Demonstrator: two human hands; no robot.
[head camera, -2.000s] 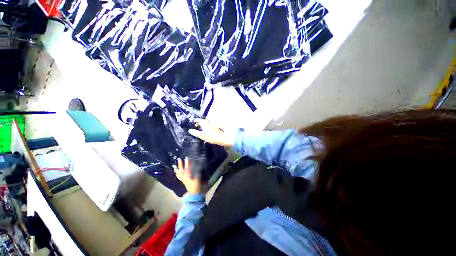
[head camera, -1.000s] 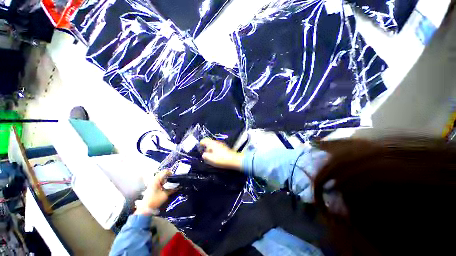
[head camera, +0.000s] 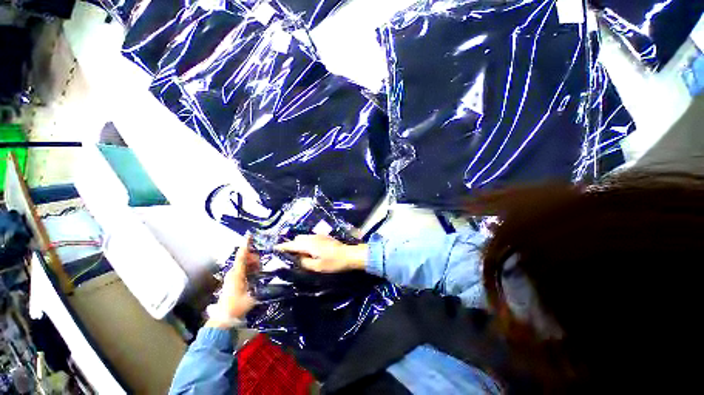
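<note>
A dark garment in a crinkled clear polybag (head camera: 340, 305) lies nearest me at the table's edge, its near side against my body. My left hand (head camera: 238, 284) is at the left end of the bag, with its fingers closed on the film edge. My right hand (head camera: 320, 253) lies on the bunched film beside it, palm down, fingers pointing to the left hand. Its fingertips are blurred in glare, so I cannot tell if they pinch the film. Small white labels show near the fingers.
More bagged garments lie beyond, on the left (head camera: 309, 146) and right (head camera: 486, 100). A black loop (head camera: 224, 204) lies beside the bag. A red crate (head camera: 270, 369) is below the table edge. Hair covers the lower right.
Over the last two seconds both hands have come together at the bag's left end. The left hand has moved left and taken the film edge. The view has shifted.
</note>
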